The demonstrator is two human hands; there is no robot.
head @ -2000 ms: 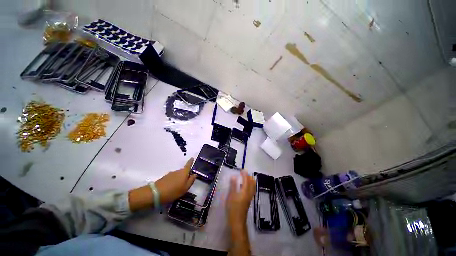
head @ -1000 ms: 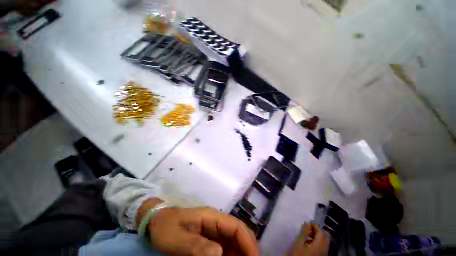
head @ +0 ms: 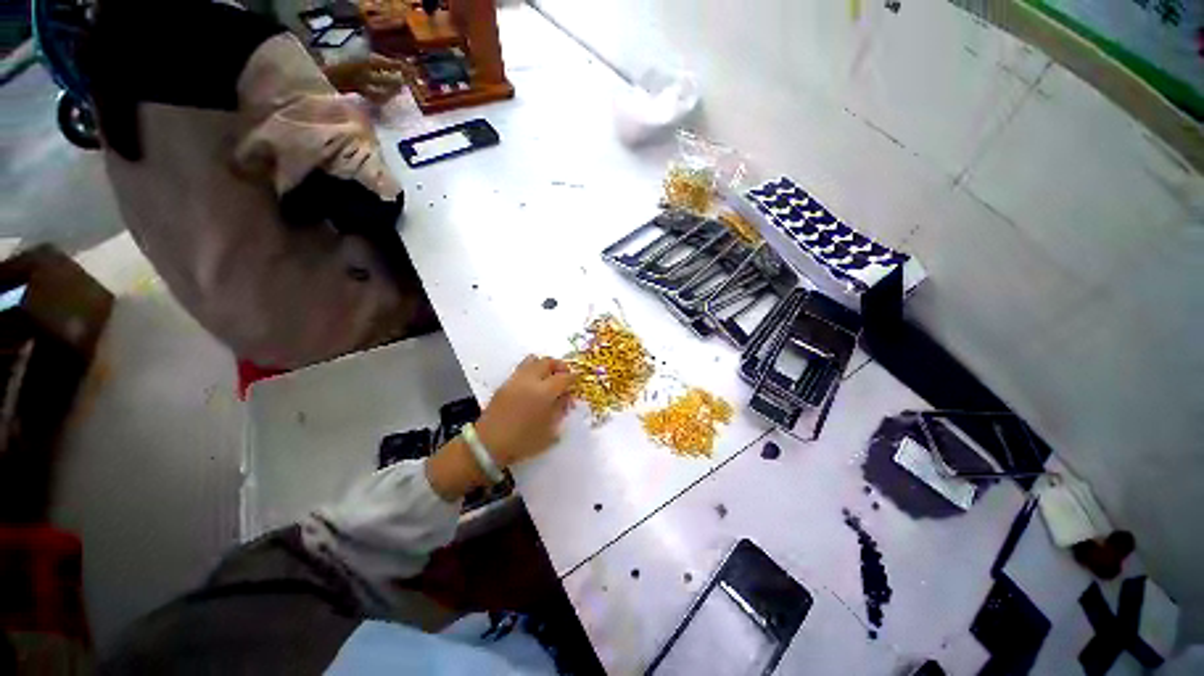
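Note:
My left hand (head: 526, 412) is over the near-left edge of the larger golden-yellow pile of thin strips (head: 611, 366). Its thumb and fingertips are close together at the pile; whether a strip is between them is too small to tell. A smaller, paler yellow pile (head: 688, 423) lies beside it. A black housing with a large window (head: 766, 590) lies on the white table, cut off by the bottom edge of the picture, with no hand on it. My right hand is not in view.
Housings (head: 713, 277) are stacked behind the piles, before a clear bag (head: 693, 185) and a white sheet with black shapes (head: 825, 231). Black granules (head: 898, 462) and small black bits (head: 868, 568) lie right. A white bin (head: 330, 423) holds housings. A person sits beyond, near an orange-brown block (head: 482, 53).
The view has swung left, showing the other person and the bin. My left hand has moved from beside the housing to the yellow pile. My right hand has left the picture.

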